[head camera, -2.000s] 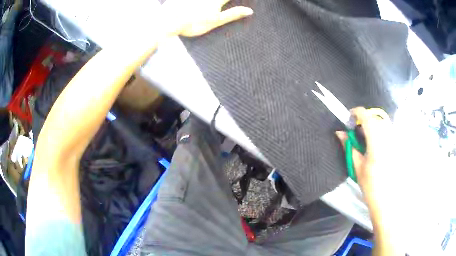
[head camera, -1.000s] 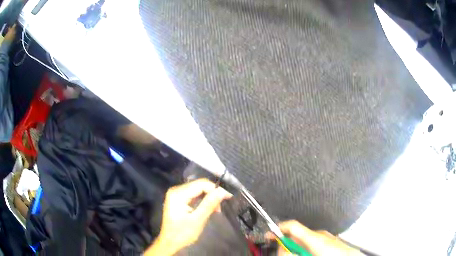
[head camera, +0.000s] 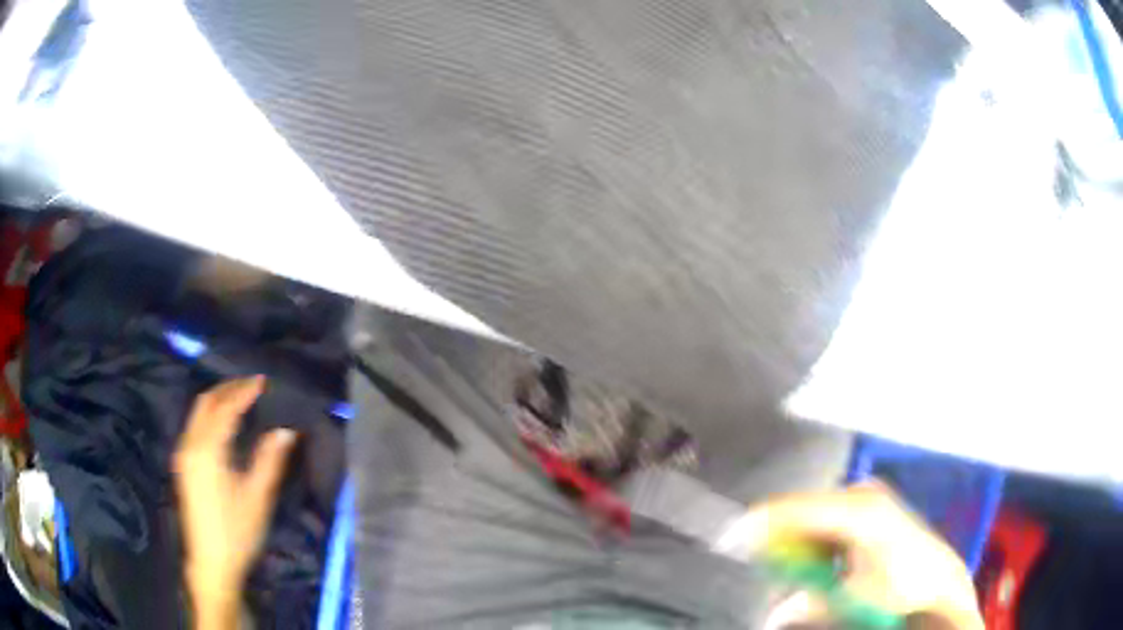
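The dark herringbone fabric panel (head camera: 591, 185) lies over the white table (head camera: 246, 172), with its narrowing lower end at the table's front edge. My left hand (head camera: 232, 480) is off the table at the lower left, thumb and fingers apart, holding nothing. My right hand (head camera: 874, 560) is below the panel at the lower right, blurred, closed around the scissors (head camera: 807, 566). Their green and yellow handles show in the hand. The blades are blurred and point up and left over the lap.
Grey-trousered legs (head camera: 431, 492) fill the lower middle. A thin black strip (head camera: 406, 400) lies on the trousers. A red item (head camera: 579, 486) shows between the legs. A black fabric heap (head camera: 111, 332) is at the left, with a blue edge (head camera: 338, 554) beside it. A blue bin (head camera: 924, 486) is at the right.
My left hand has left the table edge and moved left, now opened. My right hand with the scissors has moved right, away from the panel's edge. The black strip now shows on the trousers.
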